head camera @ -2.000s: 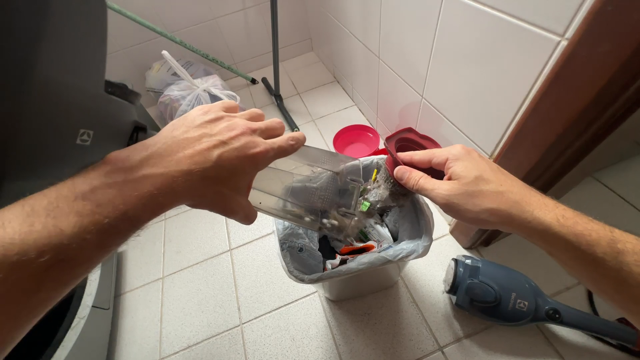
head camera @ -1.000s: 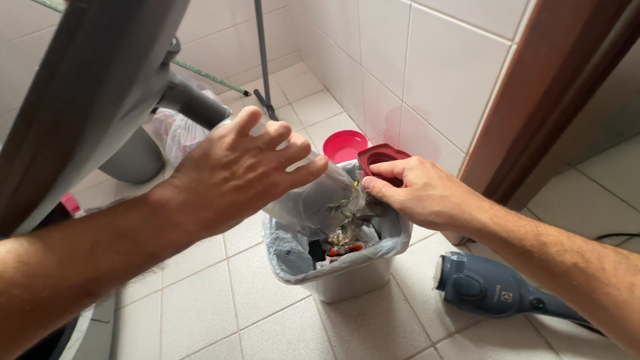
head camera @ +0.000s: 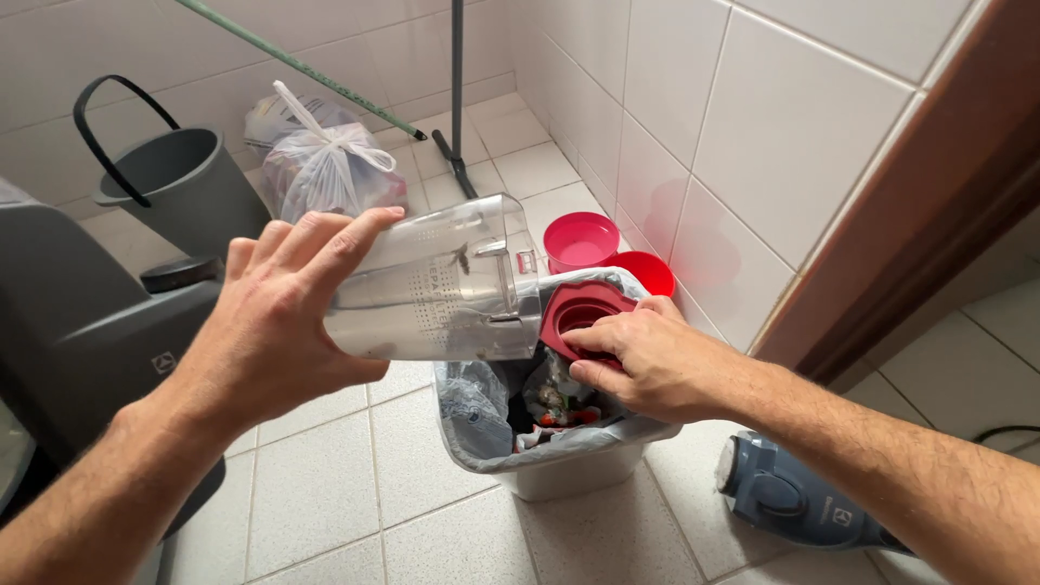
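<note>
My left hand (head camera: 284,317) grips a clear plastic vacuum dust container (head camera: 431,284), tilted sideways with its open end to the right and a little dirt clinging inside. In my right hand (head camera: 650,349) is a dark red plastic vacuum filter holder (head camera: 581,313), close to the container's open end. Both parts are above a small waste bin lined with a grey plastic bag (head camera: 479,451). Dust, fluff and mixed rubbish (head camera: 561,406) lie in the bin. The blue handheld vacuum body (head camera: 796,496) rests on the floor at the lower right, partly behind my right forearm.
A grey bucket (head camera: 175,187) and a tied plastic bag (head camera: 333,166) stand at the back left. Pink (head camera: 581,240) and red (head camera: 650,272) bowls sit behind the bin near the tiled wall. A green pole (head camera: 301,69) leans nearby. A dark grey appliance (head camera: 89,325) flanks my left arm.
The clear container has come up out of the bin's mouth and now lies nearly level; the clump of dust seen at its end earlier is now in the bin. The view has shifted.
</note>
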